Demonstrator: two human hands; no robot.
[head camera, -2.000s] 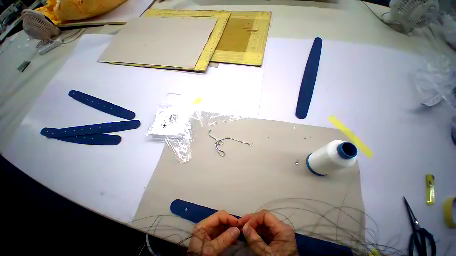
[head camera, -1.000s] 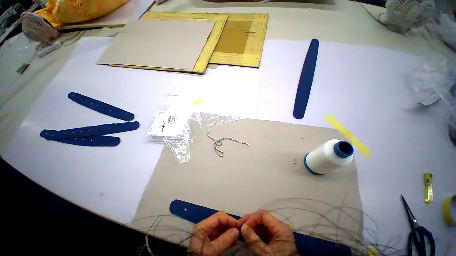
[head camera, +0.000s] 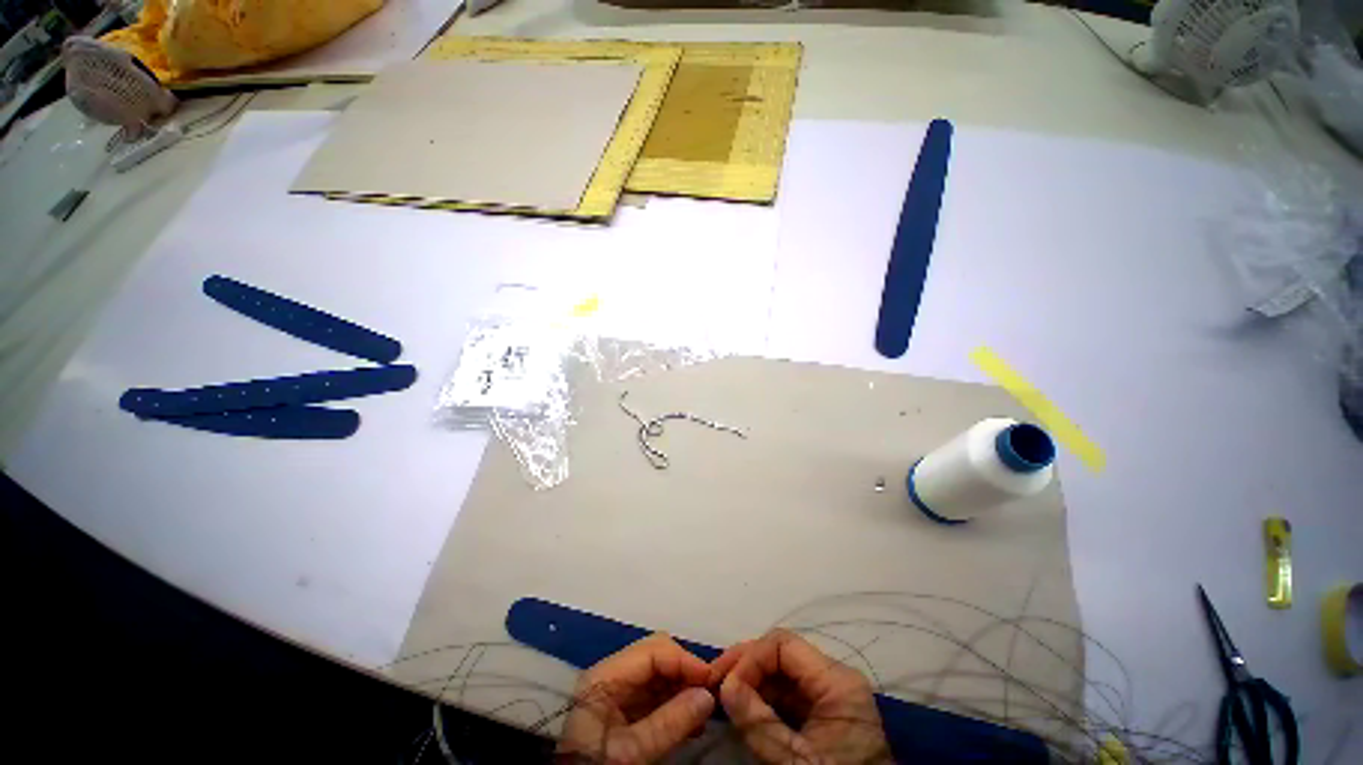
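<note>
A navy strap (head camera: 571, 632) lies across the near edge of the grey-beige board, with one small shiny dot near its left end. My left hand (head camera: 643, 700) and my right hand (head camera: 800, 700) are over its middle, fingertips pinched together and touching. What the fingertips pinch is too small to tell; a needle cannot be made out. Fine loose threads (head camera: 957, 620) loop around both hands and over the near edge. A white thread cone (head camera: 975, 471) with navy ends stands on the board, a tiny shiny bead (head camera: 879, 484) beside it.
Three navy straps (head camera: 269, 392) lie at left, another (head camera: 915, 239) at far right of centre. A clear plastic bag (head camera: 508, 374) and twisted cord (head camera: 658, 431) lie mid-table. Dark scissors (head camera: 1248, 688), a yellow item (head camera: 1278, 564) and tape roll (head camera: 1341, 631) are at right. Pattern boards (head camera: 478, 132) lie beyond.
The view has shifted slightly. My hands stay pinched together over the strap, with only a very small change in finger position.
</note>
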